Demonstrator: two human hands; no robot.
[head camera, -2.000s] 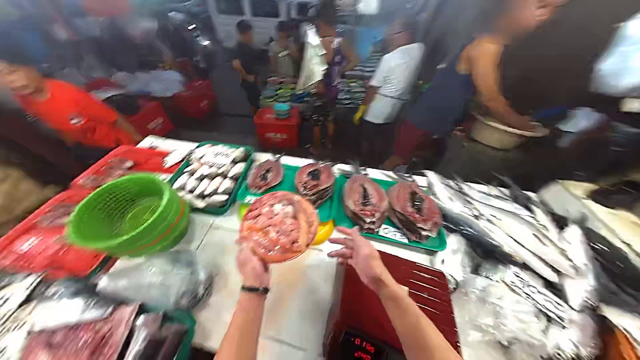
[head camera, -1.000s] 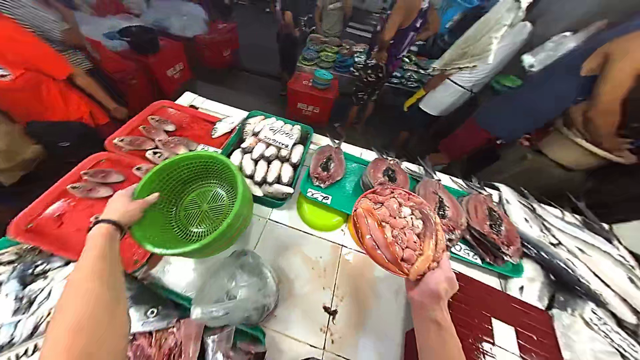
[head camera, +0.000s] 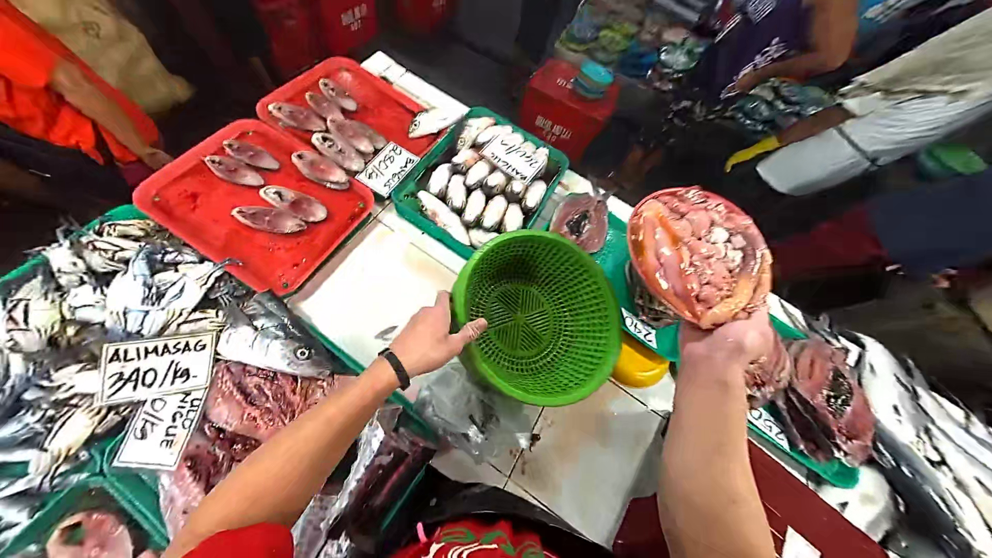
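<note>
My left hand (head camera: 435, 336) grips the near left rim of a green plastic colander (head camera: 539, 318), its thumb over the rim; the colander looks empty inside. On the right, my right hand (head camera: 728, 337) holds up a round dish of pink and orange fish innards (head camera: 701, 256) from below, its fingers mostly hidden under it. The dish is above the green trays of cut fish. A clear plastic bag (head camera: 473, 411) lies just below the colander, and a yellow bowl (head camera: 641, 364) sits between the colander and my right forearm.
Red trays (head camera: 174, 182) with fish slices stand at the left, beside a green tray of whole fish (head camera: 403, 203). Crabs (head camera: 139, 287) and a fish head (head camera: 271, 341) lie at the near left. Long silvery fish (head camera: 918, 403) lie at the right. People stand beyond the stall.
My left hand, empty two seconds ago, took hold of the colander by one second ago. The colander has since moved right across the tiled counter, nearer the dish. The view has shifted left.
</note>
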